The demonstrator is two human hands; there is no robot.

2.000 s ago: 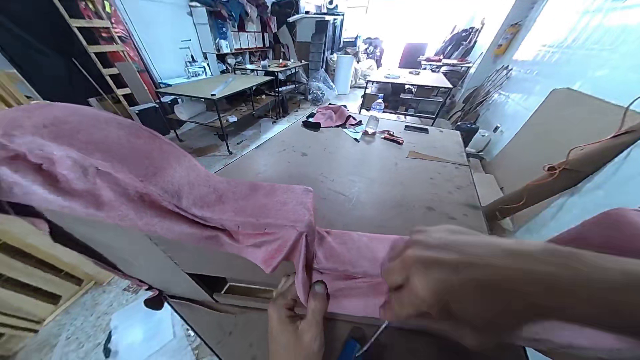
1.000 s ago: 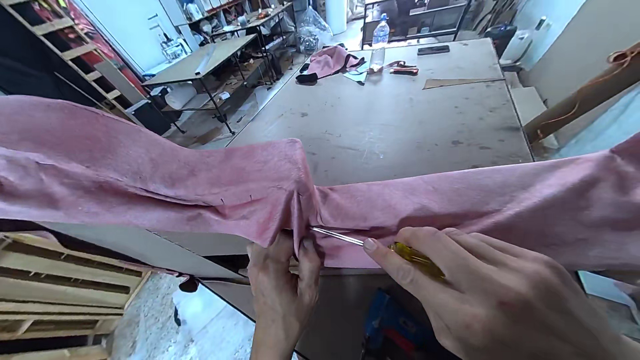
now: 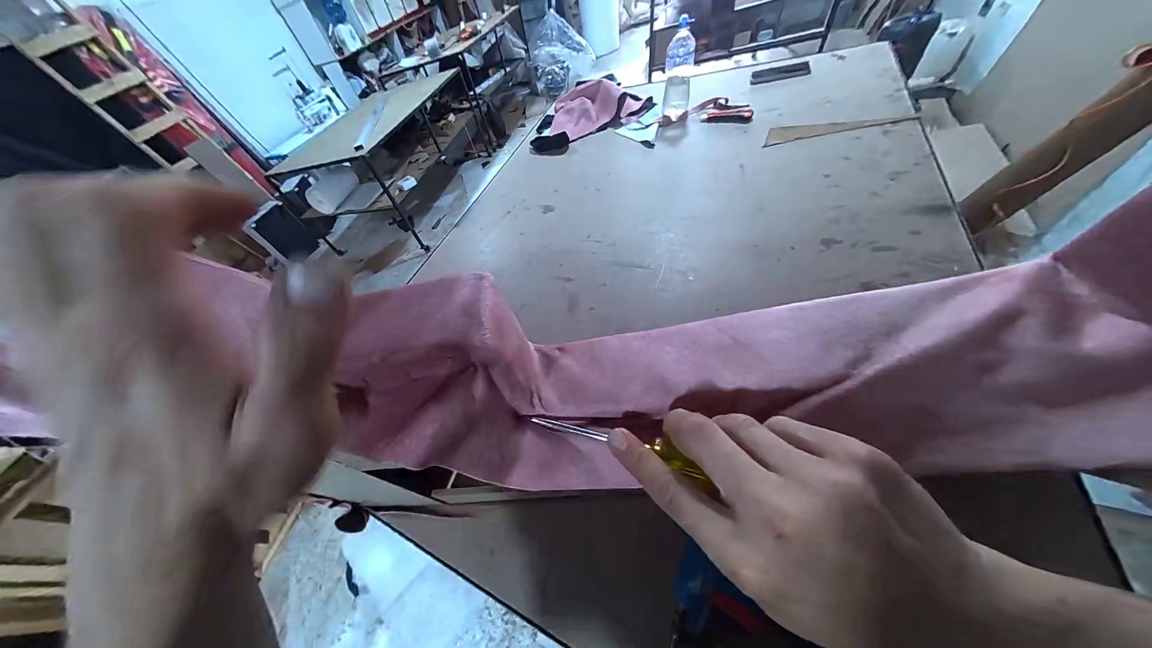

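Observation:
Pink velvety upholstery fabric (image 3: 720, 351) stretches across the view over a frame, folded at an inner corner near the middle. My right hand (image 3: 792, 513) is closed on the yellow handle of a screwdriver-like tool (image 3: 576, 430); its metal shaft lies against the fabric, the tip in the crease beside the fold. My left hand (image 3: 180, 360), blurred and close to the camera, is raised in front of the fabric at the left, with thumb and fingers apart and nothing visible in it. Part of a blue tool (image 3: 697, 585) shows below my right hand.
Behind the fabric stands a large worktable (image 3: 720, 216) bearing a water bottle (image 3: 679, 67), pink and black scraps (image 3: 585, 112), orange-handled scissors (image 3: 727, 112), a dark flat object (image 3: 780, 72) and a thin triangular piece (image 3: 832, 131). A wooden ladder (image 3: 112, 87) leans at left. A cardboard tube (image 3: 1053, 148) is at right.
My left hand has left the fabric fold, where it was pinching one second ago, and has risen to the left. My right hand still holds the yellow-handled tool at the crease.

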